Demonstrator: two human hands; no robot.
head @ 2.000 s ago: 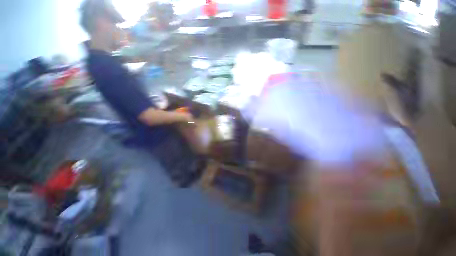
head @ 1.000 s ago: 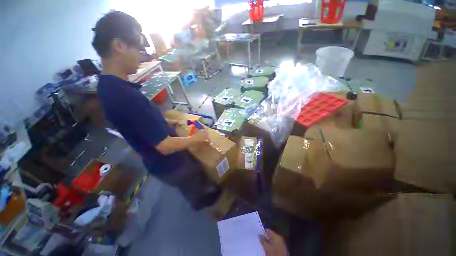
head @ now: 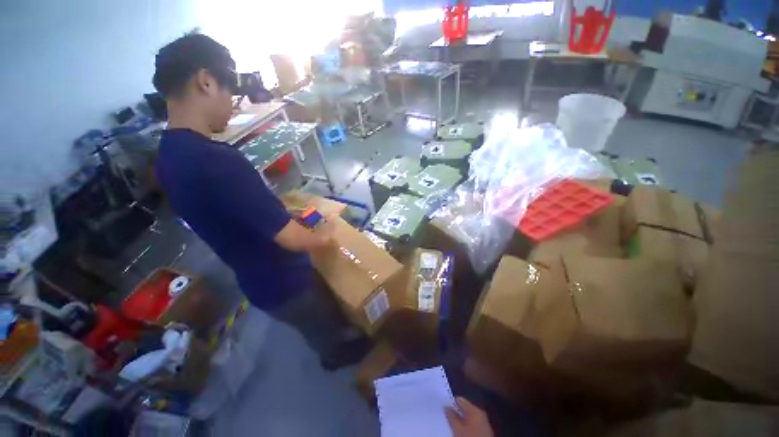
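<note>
A white folded sheet (head: 415, 401) shows at the bottom centre, cut off by the lower edge. My right hand (head: 468, 420) grips its right side, with the fingers partly cut off by the frame edge. My left hand is not in view. In front of me stands a brown cardboard carton (head: 354, 265) with a white label on its end. A person in a dark blue shirt (head: 224, 218) leans over it and holds an orange and blue tape dispenser (head: 312, 217) on its top.
Large brown cartons (head: 615, 299) fill the right side. A red tray (head: 564, 208) and crumpled clear plastic (head: 521, 166) lie on top. Green cases (head: 400, 215) and a white bucket (head: 589, 121) stand behind. An open box with red contents (head: 158, 294) is at the left.
The view has steadied and shifted slightly. The person's hand with the tape dispenser has moved back along the carton, away from its labelled end. The white sheet is still held at the bottom.
</note>
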